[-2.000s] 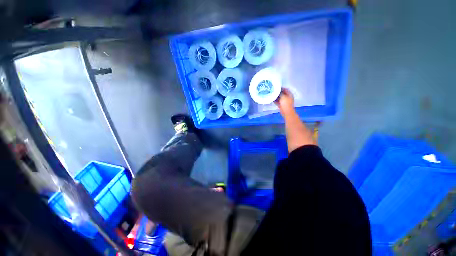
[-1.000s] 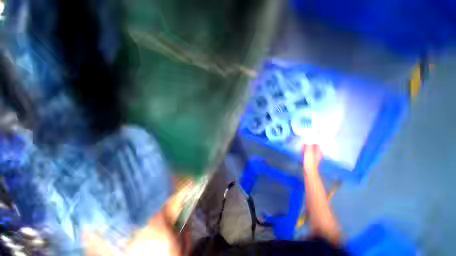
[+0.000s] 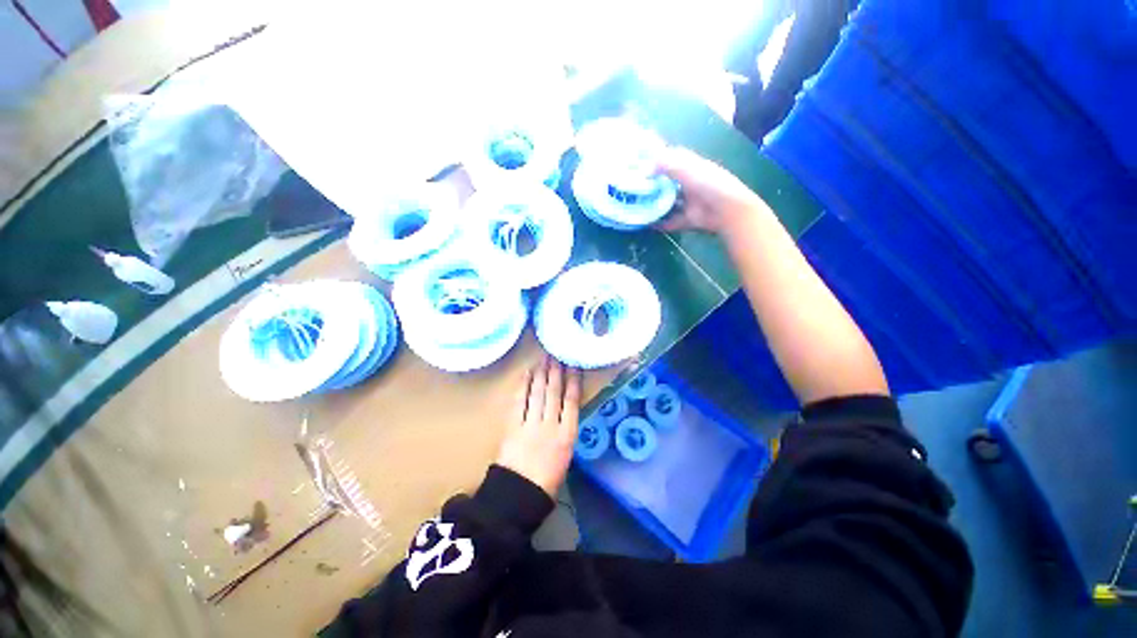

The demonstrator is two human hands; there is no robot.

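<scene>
Several stacks of white to pale blue rings stand on the bench, with thin cords in their centre holes. My right hand (image 3: pixel 701 193) holds the right side of a ring stack (image 3: pixel 623 175) at the bench's far right. My left hand (image 3: pixel 544 424) lies with fingers extended on the cardboard (image 3: pixel 436 461), its fingertips at the near edge of another ring stack (image 3: pixel 597 314); whether they touch it is unclear. A leaning ring stack (image 3: pixel 308 339) lies at the left. Glare washes out the far side of the bench.
A blue crate (image 3: pixel 723 499) with several ring stacks is low beside the bench. Two small white bottles (image 3: pixel 85 320) and a clear plastic bag (image 3: pixel 187 175) lie at the left. A small white piece (image 3: pixel 236 532) is near the front. Large blue crates (image 3: pixel 948 187) stand at the right.
The view has swung from the low crate to the bench top. My right hand has left the crate and now holds a stack on the bench. My left hand is now clearly in view.
</scene>
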